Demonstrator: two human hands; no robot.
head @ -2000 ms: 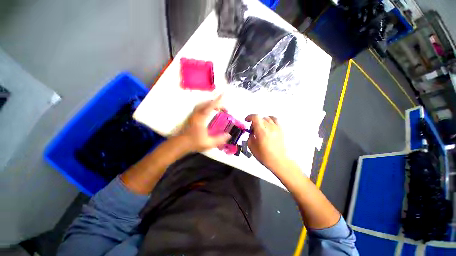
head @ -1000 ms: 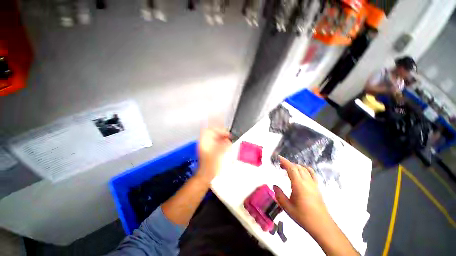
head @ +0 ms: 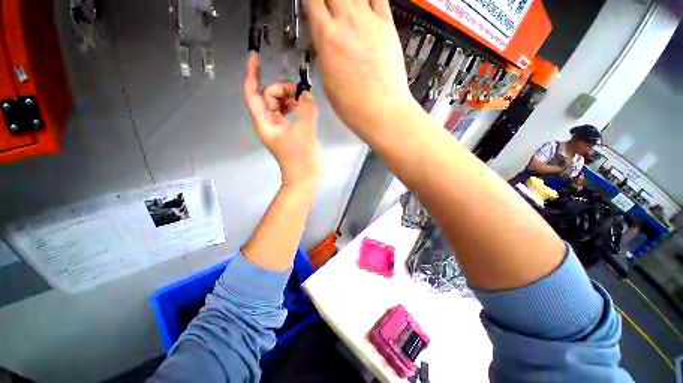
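My left hand (head: 288, 127) is raised to the overhead metal clips (head: 196, 37), palm up with curled fingers. A small black piece (head: 302, 81) hangs at its thumb tip, and a dark clip tip is at its index finger; whether the hand grips either is unclear. My right hand (head: 356, 60) is raised beside the clips, its fingertips cut off by the top edge. A pink tray (head: 388, 338) with black pieces (head: 413, 345) in it lies on the white table (head: 453, 325), with loose dark pieces beside it.
A second pink tray (head: 376, 257) and a crinkled clear bag (head: 434, 262) are farther back. A blue bin (head: 180, 303) stands at the left below the table. An instruction sheet (head: 112, 236) is on the grey panel, with orange housings (head: 34, 82). A person (head: 562, 157) sits at the right.
Both hands have risen from the table to the overhead clips. The view has tilted up. The pink tray with black pieces stays on the table.
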